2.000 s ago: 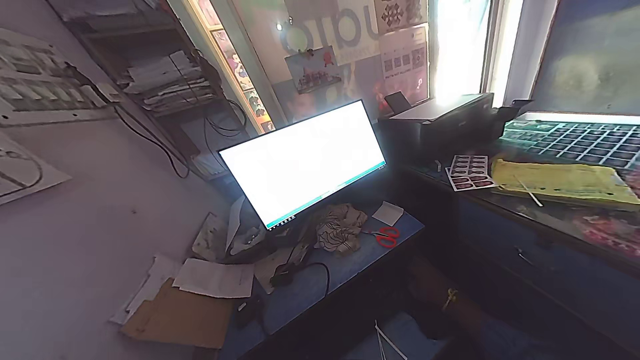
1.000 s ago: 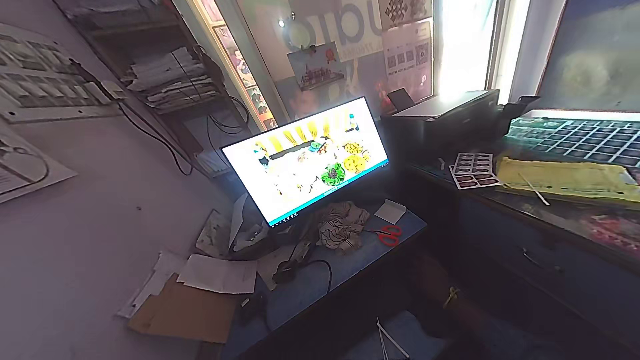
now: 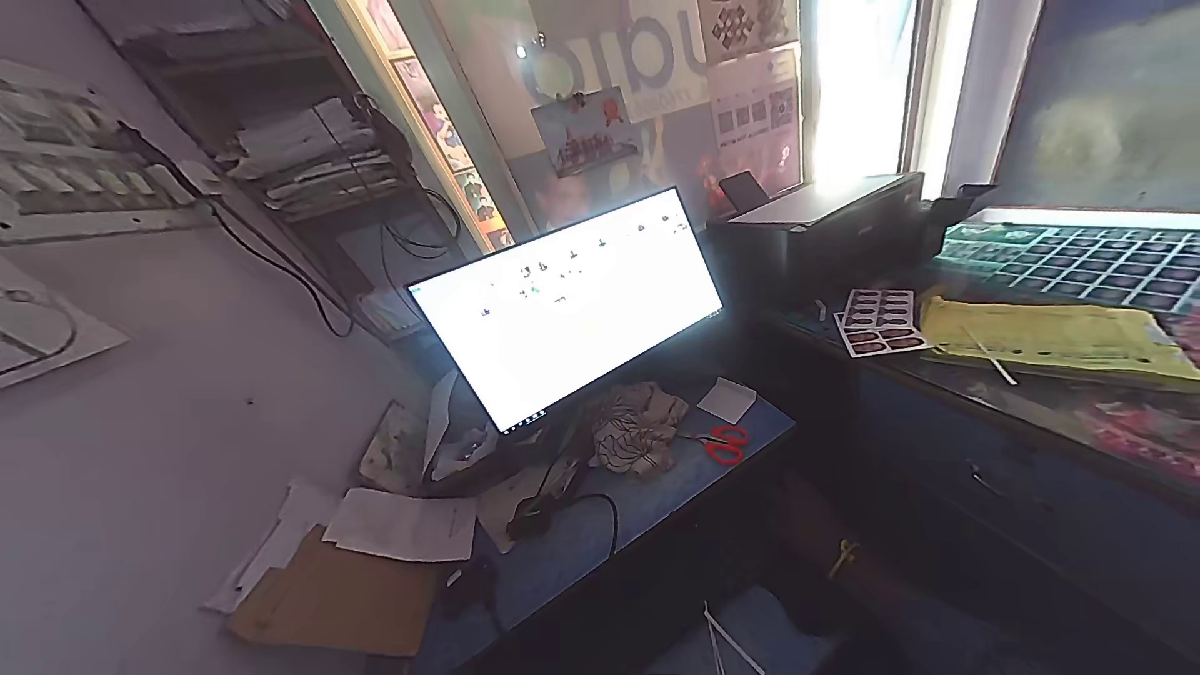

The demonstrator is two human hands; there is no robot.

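Note:
My right hand (image 3: 797, 511) is low in dark shadow below the desk's right corner, a yellow band (image 3: 843, 558) on its wrist. Whether it holds anything cannot be made out. My left hand is out of view. Above and left of the hand, red-handled scissors (image 3: 727, 445) lie on the blue desk (image 3: 647, 511), beside a crumpled striped cloth (image 3: 637, 431) and a small white paper (image 3: 727, 400). Behind them a tilted monitor (image 3: 572, 309) shows a mostly white screen with small scattered marks.
A black printer (image 3: 834, 230) stands to the right of the monitor. Photo sheets (image 3: 879, 322) and a yellow envelope (image 3: 1050, 333) lie on the right counter. Papers and a brown folder (image 3: 337, 595) are at the lower left, near a black cable (image 3: 600, 497). Shelves (image 3: 328, 202) hold paper stacks.
The monitor was blank white at first, then displayed a colorful picture, and now is mostly white with small scattered marks. The right hand has not plainly moved.

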